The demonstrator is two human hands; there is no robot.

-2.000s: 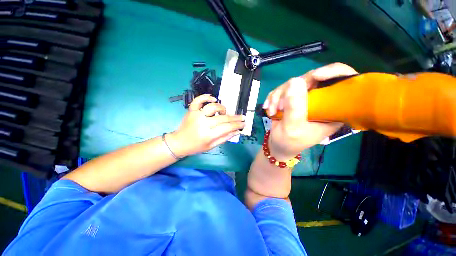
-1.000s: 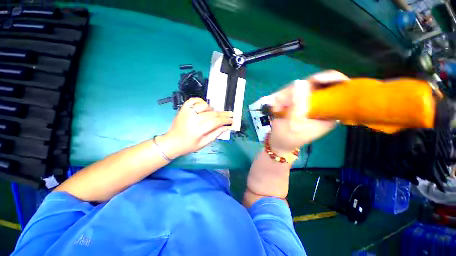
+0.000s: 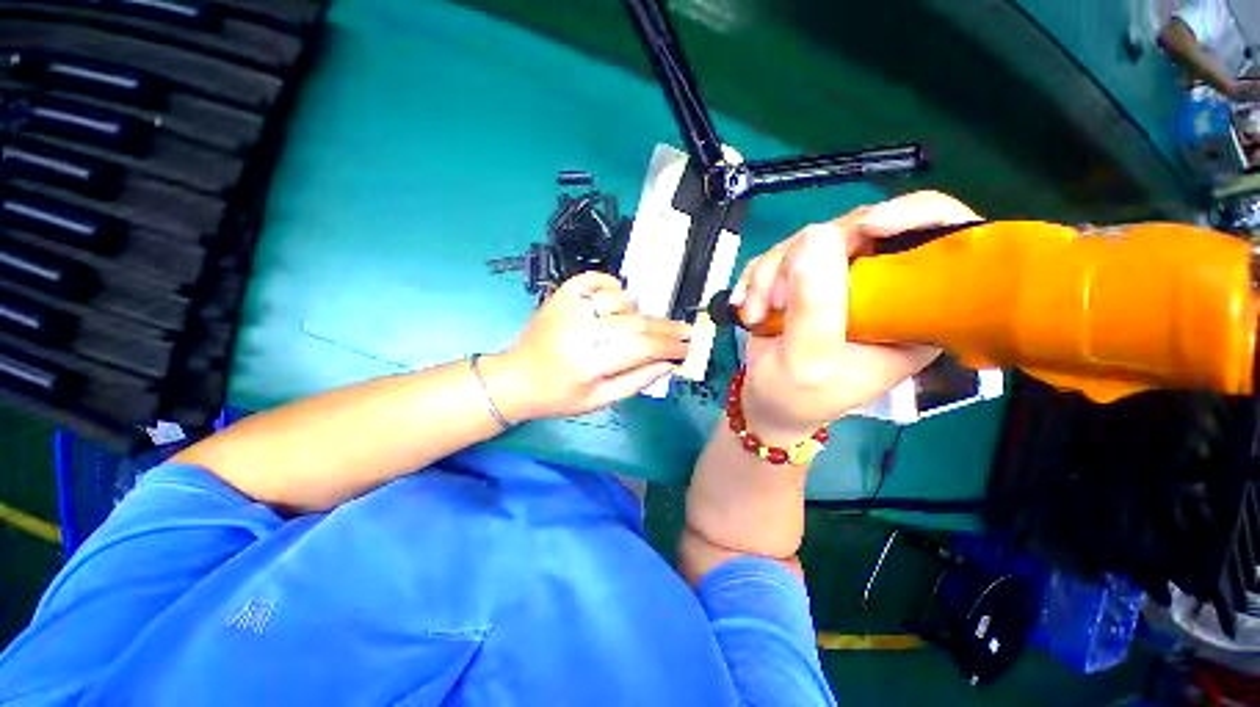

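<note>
A black three-legged stand (image 3: 815,167) has one leg lying in the slot of the white fixture (image 3: 655,235); its other two legs spread away from the hub. My left hand (image 3: 601,348) is at the near end of the fixture, with its fingertips on the leg end; whatever lies under them is hidden. My right hand (image 3: 815,311) is closed around the orange electric screwdriver (image 3: 1043,297). The dark driver tip points left and is at the leg near my left fingertips. Small black parts (image 3: 578,238) lie in a loose pile left of the fixture.
Black ribbed trays (image 3: 152,207) with folded stands are at the left. A white screw feeder (image 3: 940,390) is partly hidden behind my right hand. A blue crate (image 3: 1092,617) is at the lower right. Part of a person (image 3: 1205,42) shows at the top right.
Compared with one second ago, the screwdriver has moved from over the feeder back left to the leg in the fixture. My left hand stays at the leg end. The view has shifted.
</note>
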